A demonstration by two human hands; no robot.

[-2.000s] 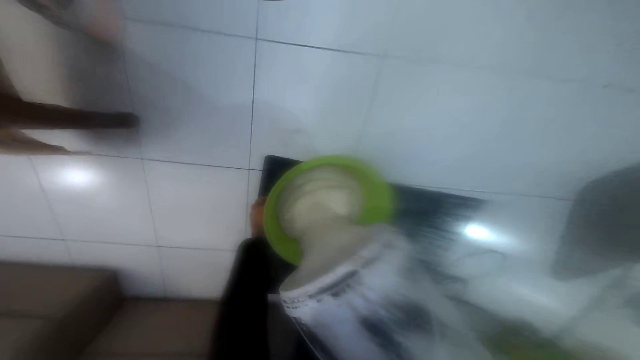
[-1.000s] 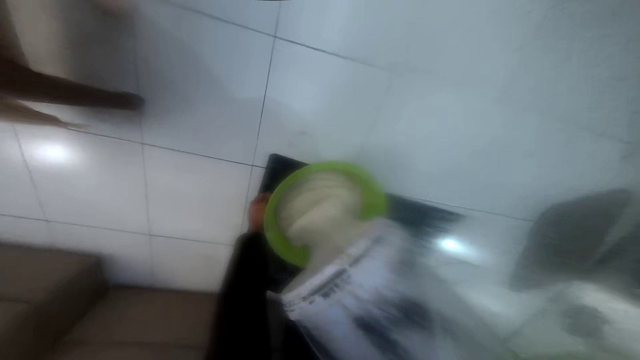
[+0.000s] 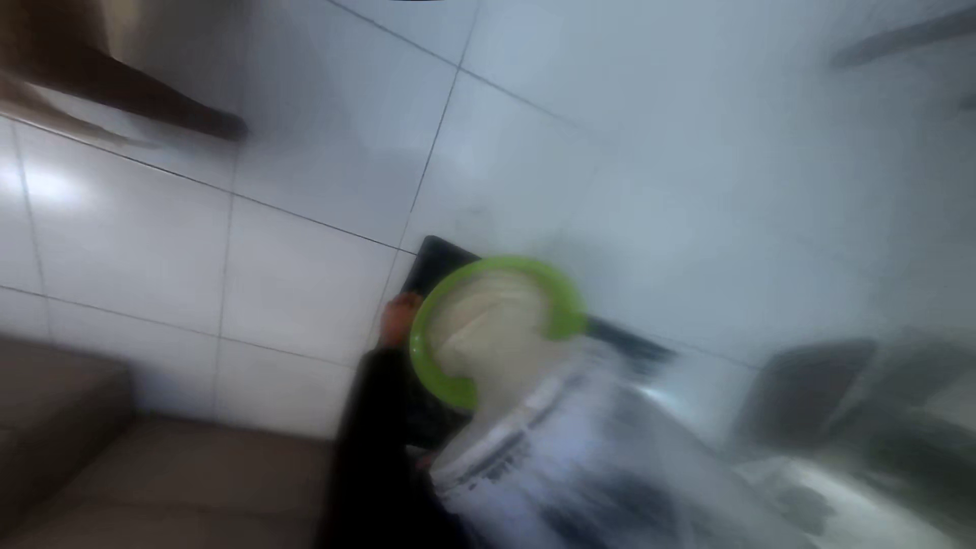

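A round green bowl point(image 3: 573, 299) holds a pale, cream-coloured mass, blurred so that I cannot tell what it is. My left hand point(image 3: 398, 319), at the end of a dark sleeve, grips the bowl's left side with curled fingers. From the lower right, the mouth of a white bag or container point(image 3: 534, 450) with dark print tilts over the bowl, and the pale mass runs unbroken between the two. A small skin-coloured patch shows at the left edge of that mouth; whether it is my right hand is unclear. The rest of that hand is hidden.
Under the bowl lies a dark flat object point(image 3: 442, 255) on the tiled floor point(image 3: 305, 274). Brown cushioned seating point(image 3: 206, 465) stands at the lower left, with a wooden furniture leg point(image 3: 168, 99) at the upper left. A blurred grey shape point(image 3: 808, 389) is at the right.
The view has turned somewhat over the floor. My left hand stays at the bowl's side, and the printed white bag or container remains tilted over it.
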